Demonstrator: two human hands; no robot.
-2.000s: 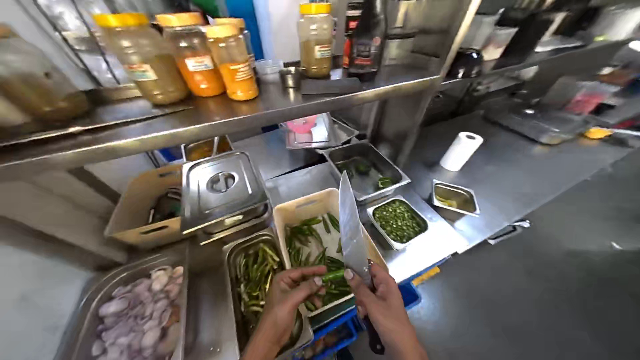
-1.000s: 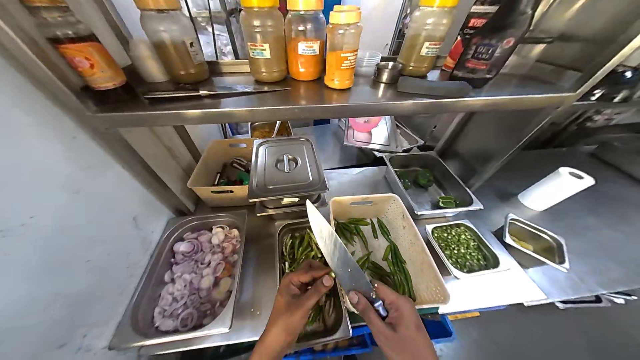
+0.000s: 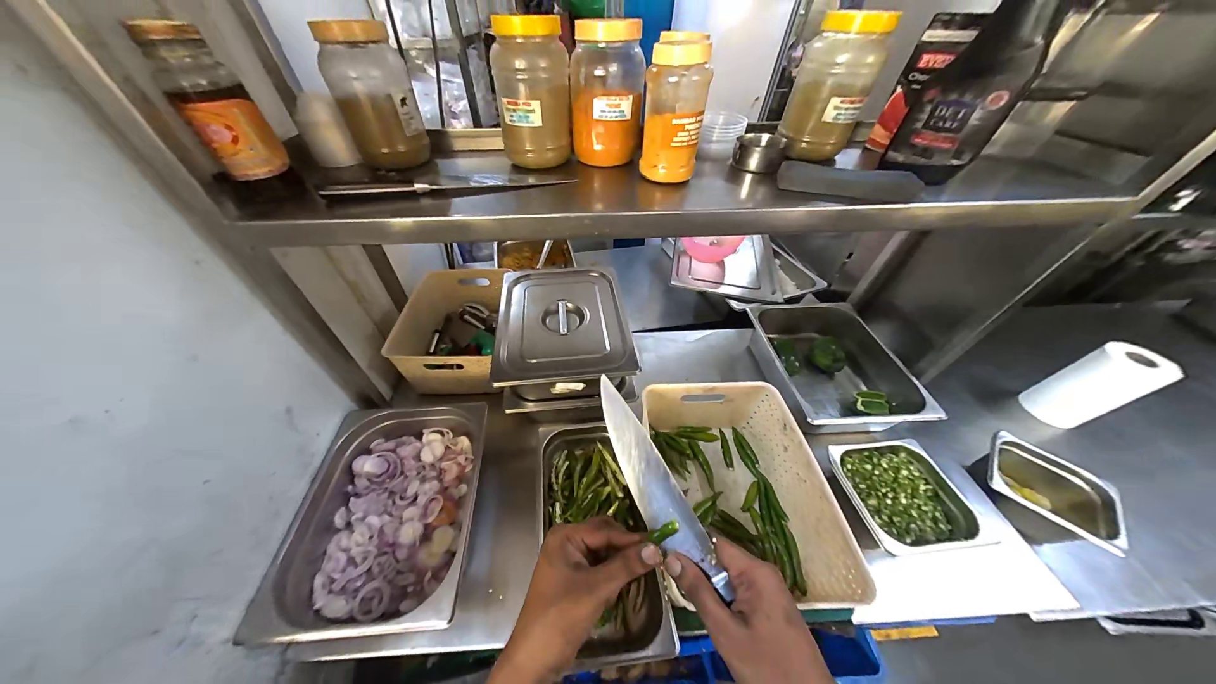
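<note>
My left hand [image 3: 594, 579] pinches a green chili [image 3: 664, 533] between thumb and fingertips, above a steel pan of green chilies [image 3: 581, 484]. Close to its right, my right hand [image 3: 736, 598] grips a chef's knife [image 3: 655, 475] near the heel of the blade, whose point is up and tilted left. The blade lies against or just beside the chili; contact is hard to tell. Behind the knife is a cream plastic basket [image 3: 817, 513] with more whole green chilies [image 3: 774, 522]. My palms hide part of the knife's handle and the pan.
Sliced onions [image 3: 394, 522] fill a steel pan at left. A lidded steel container [image 3: 565, 323] and a cream bin [image 3: 432, 375] stand behind. On the right are chopped green pieces [image 3: 896, 494], a deep steel pan [image 3: 855, 366] and a paper roll [image 3: 1092, 385]. A steel shelf [image 3: 665, 218] with jars crosses above.
Both hands stay close together with the knife upright between them, now over the steel chili pan's right side. The view has swung left since the oldest frame.
</note>
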